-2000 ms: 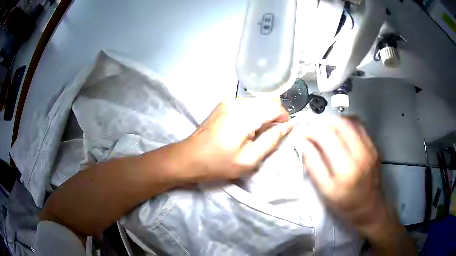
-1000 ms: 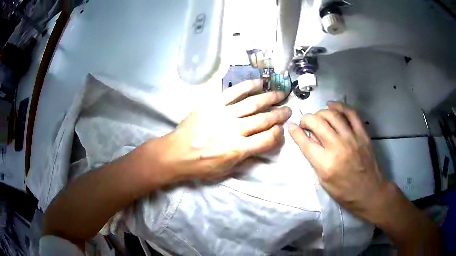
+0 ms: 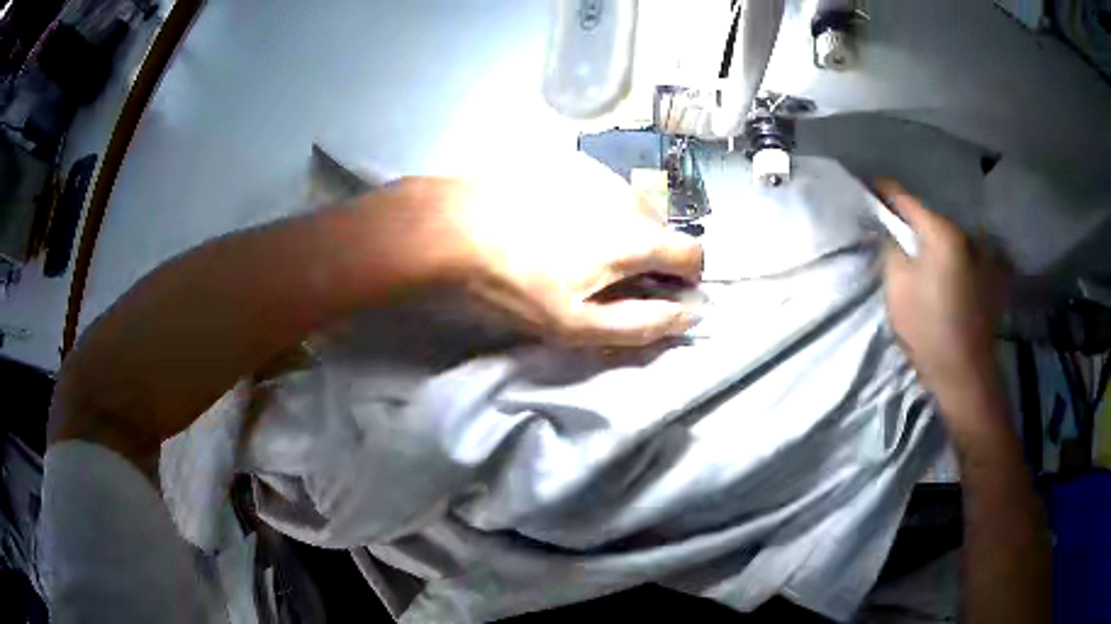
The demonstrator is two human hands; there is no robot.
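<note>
The pale grey garment [image 3: 573, 451] lies crumpled across the front of the machine table, with folds stretched toward the right. My left hand [image 3: 573, 250] is on the cloth just left of and below the presser foot [image 3: 682, 183], fingers bent and fingertips pressed together at the cloth; glare washes out its back. My right hand [image 3: 932, 274] is at the right, blurred, closed on the garment's edge and holding it out to the right of the needle area. The fingertips of my right hand are partly hidden by blur.
The white sewing machine head [image 3: 753, 61] stands above the foot. A translucent white oblong cover [image 3: 590, 61] is left of it, and a white knob [image 3: 770, 166] to its right. The white table [image 3: 280, 110] has a brown edge at the left. Dark items lie beyond both sides.
My right hand has moved right and up, pulling the garment edge away from my left hand. The cloth now spreads right of the foot. My left hand's spread fingers have bent inward.
</note>
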